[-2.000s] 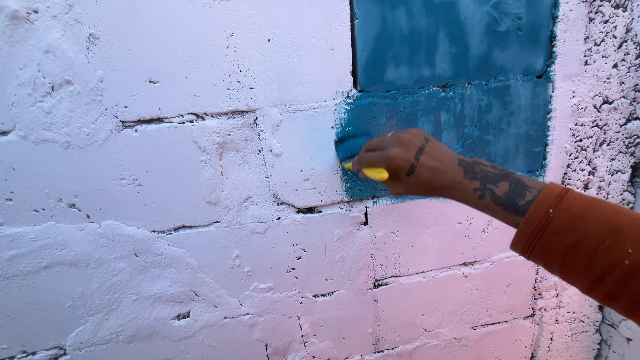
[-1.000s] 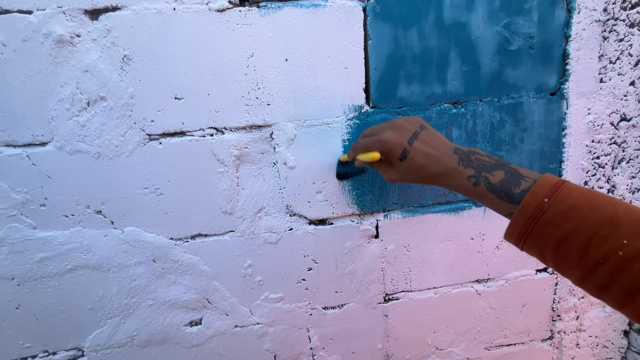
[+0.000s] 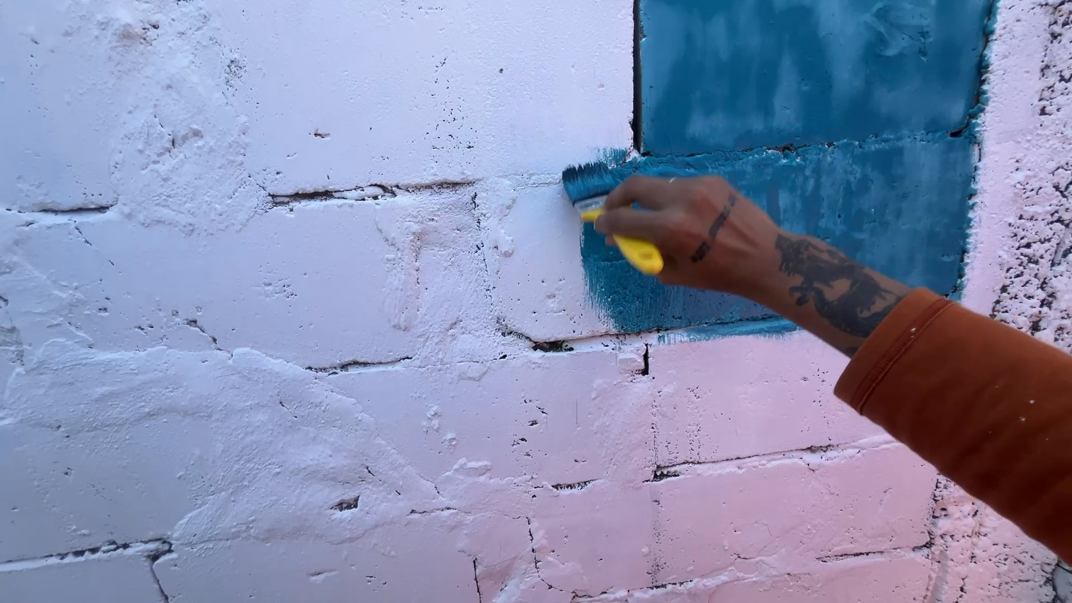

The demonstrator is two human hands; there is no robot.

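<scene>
My right hand (image 3: pixel 687 230), at the end of a tattooed forearm in an orange-brown sleeve, is closed around a paintbrush with a yellow handle (image 3: pixel 640 254). The brush's bristles (image 3: pixel 586 182) carry blue paint and touch the wall at the upper left edge of a blue painted block (image 3: pixel 871 209). Above that block lies a second blue block (image 3: pixel 804 71), with a dark joint along its left side. White painted masonry (image 3: pixel 536 268) borders the bristles on the left. My left hand is out of view.
The block wall (image 3: pixel 209 285) fills the view, pale white to the left and pinkish below (image 3: pixel 754 394). Cracks and open joints (image 3: pixel 368 193) run between blocks. A rough, pitted strip (image 3: pixel 1022 193) stands along the right side.
My right hand has moved the brush up to the upper left corner of the lower blue block; one second ago the bristles were lower on its left edge. Blue paint shows along that edge.
</scene>
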